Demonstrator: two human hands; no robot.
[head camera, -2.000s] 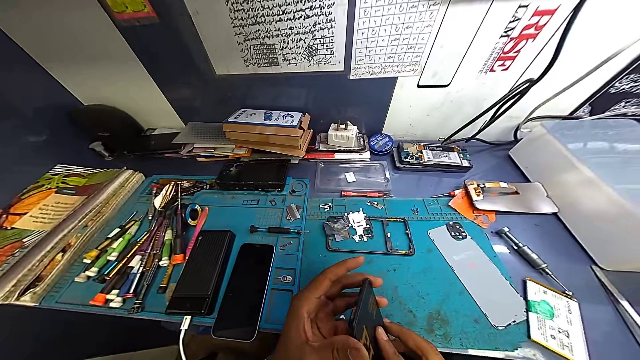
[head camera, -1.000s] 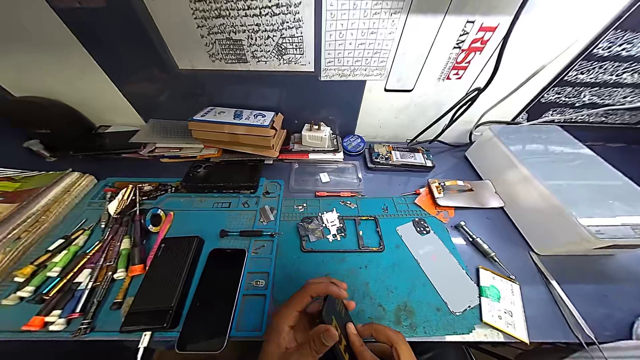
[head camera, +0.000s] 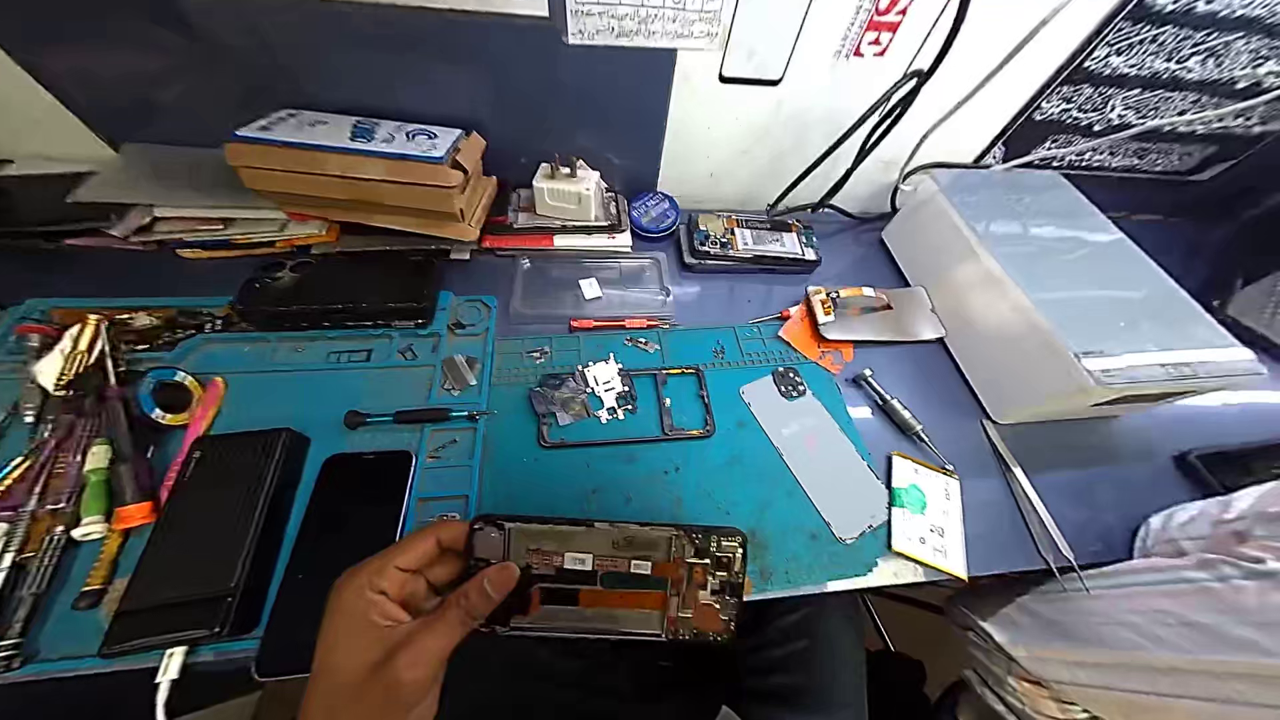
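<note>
My left hand grips one end of an opened smartphone body, thumb on top, its inside facing up with a circuit board at the right end and an orange flex cable along it. It is held over the front edge of the teal repair mat. My right hand is out of view. Behind the phone body lies a black phone mid-frame with a white metal shield plate on its left part. To the right are a grey phone back cover and a phone battery with a green patch.
Left on the mat are screwdrivers, a black box-like device, a dark-screened phone and a precision screwdriver. Tweezers lie right, beside a person's sleeve. Cardboard boxes and a plastic bin stand behind.
Both hands were on the phone body, held tilted near the mat's front edge; now only my left hand holds it, lying flatter with its inside up. My right hand has left the view.
</note>
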